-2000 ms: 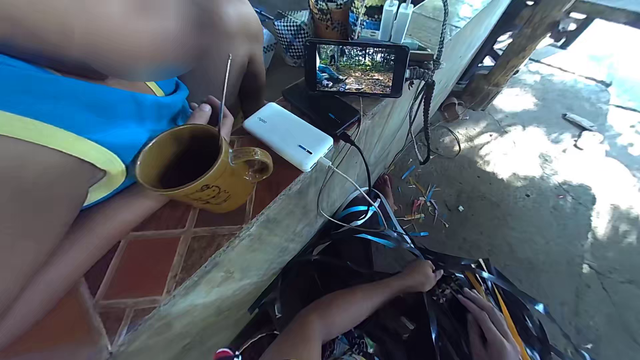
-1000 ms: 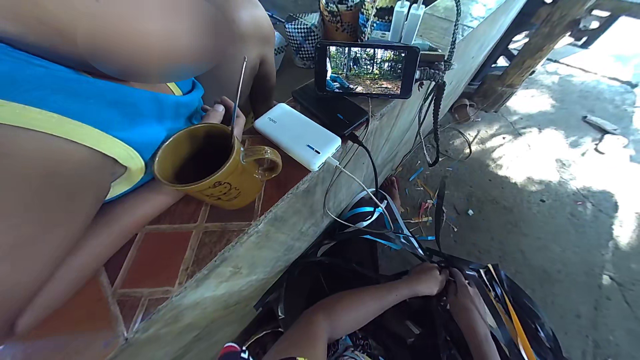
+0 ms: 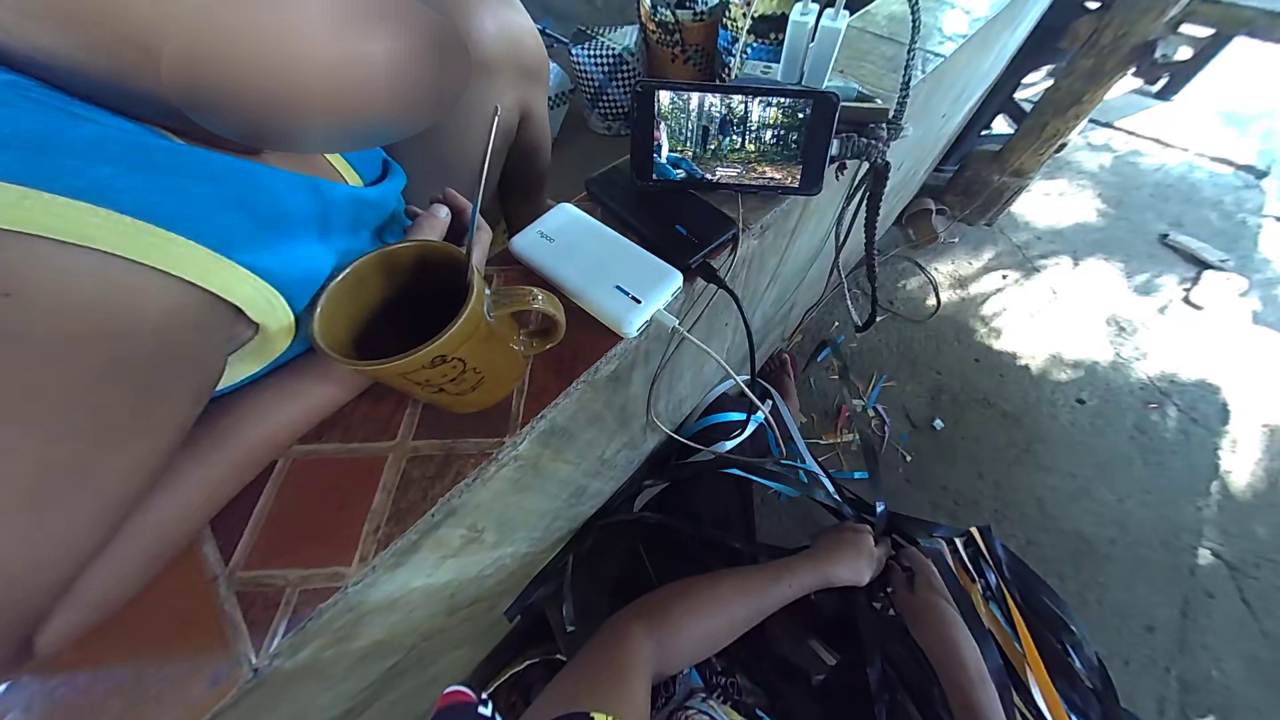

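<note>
Close together at the lower right, my left hand (image 3: 848, 556) and my right hand (image 3: 915, 582) pinch black plastic strips (image 3: 872, 515) between them. Around and below the hands spreads a bundle of long black strips (image 3: 1070, 620) with a few orange and white ones. Light blue and white strips (image 3: 740, 425) curl out beside the wall, above my left hand. The fingertips are partly hidden by the strips and by each other.
On the tiled ledge (image 3: 315, 510) stand a brown mug (image 3: 460, 375) with a metal stirrer, a white power bank (image 3: 600, 265), a black power bank (image 3: 665, 215) and a propped phone (image 3: 735, 135). Another person sits at left. Strip scraps (image 3: 870, 400) litter the concrete floor.
My right hand has come in against my left hand from lower right, where it lay apart on the strips two seconds ago. The left hand stays on the strips.
</note>
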